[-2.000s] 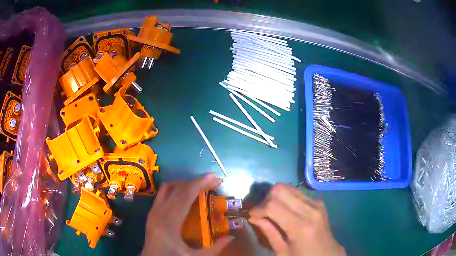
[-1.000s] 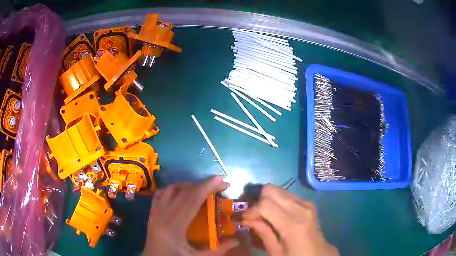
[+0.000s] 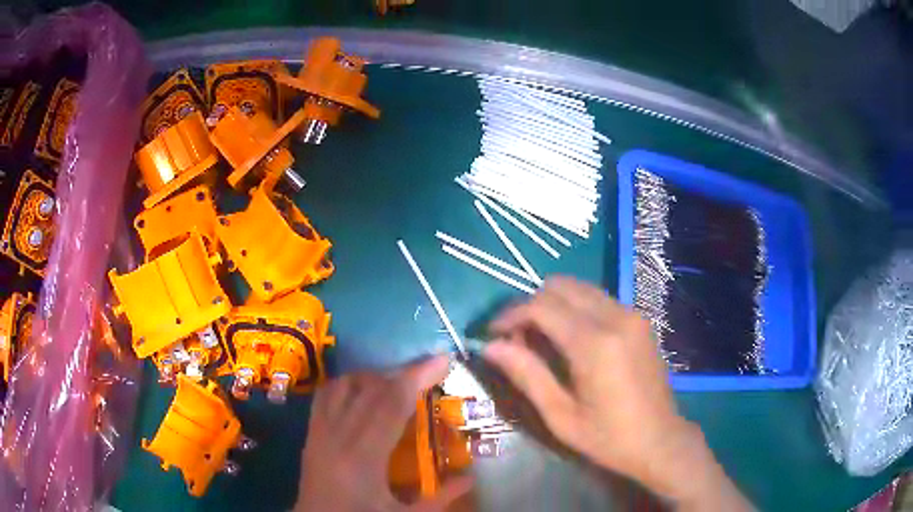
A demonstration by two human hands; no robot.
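My left hand (image 3: 375, 440) holds an orange connector housing (image 3: 430, 452) at the bottom centre, its flange upright and two silver tabs pointing right. My right hand (image 3: 591, 375) is above and right of the housing, thumb and index finger close together near the lower end of a single white sleeve (image 3: 430, 295). Its fingertips are blurred; I cannot tell whether they grip anything. Thin pale lines show near the tabs, blurred. A fanned stack of white sleeves (image 3: 541, 150) lies at the top centre, with a few loose ones below, partly covered by my right hand.
Loose orange housings (image 3: 172, 290) are piled on the left. A pink bag (image 3: 95, 200) with more housings is at the left edge. A blue tray (image 3: 791, 290) of thin black wires stands right. A clear plastic bag (image 3: 871, 370) lies far right. A pale rail (image 3: 601, 75) crosses behind.
My right hand has moved up and left, away from the housing's tabs to the single white sleeve's lower end. My left hand still holds the housing. The whole view has shifted slightly.
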